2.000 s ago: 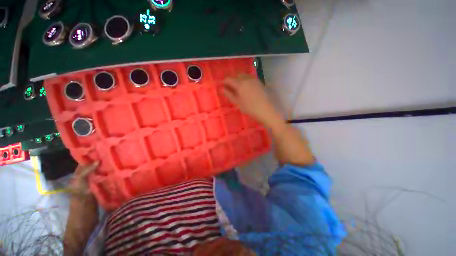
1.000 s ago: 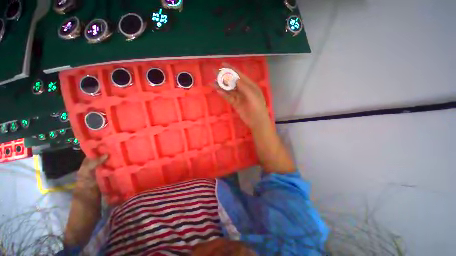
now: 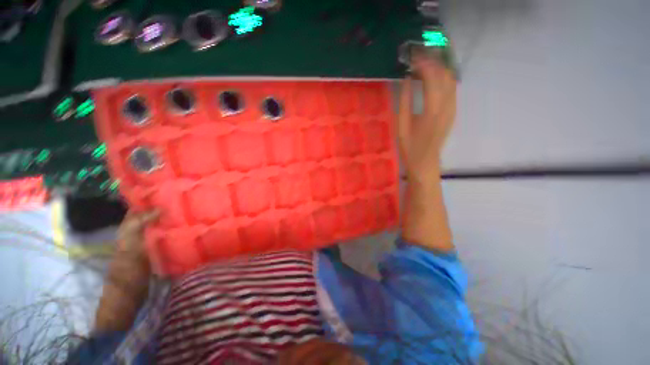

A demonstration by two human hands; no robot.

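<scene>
A red compartment tray [image 3: 278,182] lies against the striped top. Its top row holds several dark-faced smartwatches [image 3: 230,103] at the left, and one greyer watch [image 3: 145,159] sits below them. The other pockets are bare. My left hand [image 3: 133,239] grips the tray's lower left edge. My right hand [image 3: 431,93] is raised at the green shelf's front right corner, beside a watch with lit green digits [image 3: 435,38]. A blurred metallic rim [image 3: 408,54] shows at its fingertips, apparently a smartwatch.
The green shelf [image 3: 306,53] overhangs the tray's far edge and bears more watches, some lit purple or green. Lower green shelves [image 3: 43,175] with green-lit watches are at the left, above another red tray [image 3: 23,192]. A dark line [image 3: 542,172] crosses the pale surface at right.
My right hand has moved from over the tray's top row, where it held a smartwatch, up and right to the shelf corner. The view has shifted slightly. My left hand keeps its grip.
</scene>
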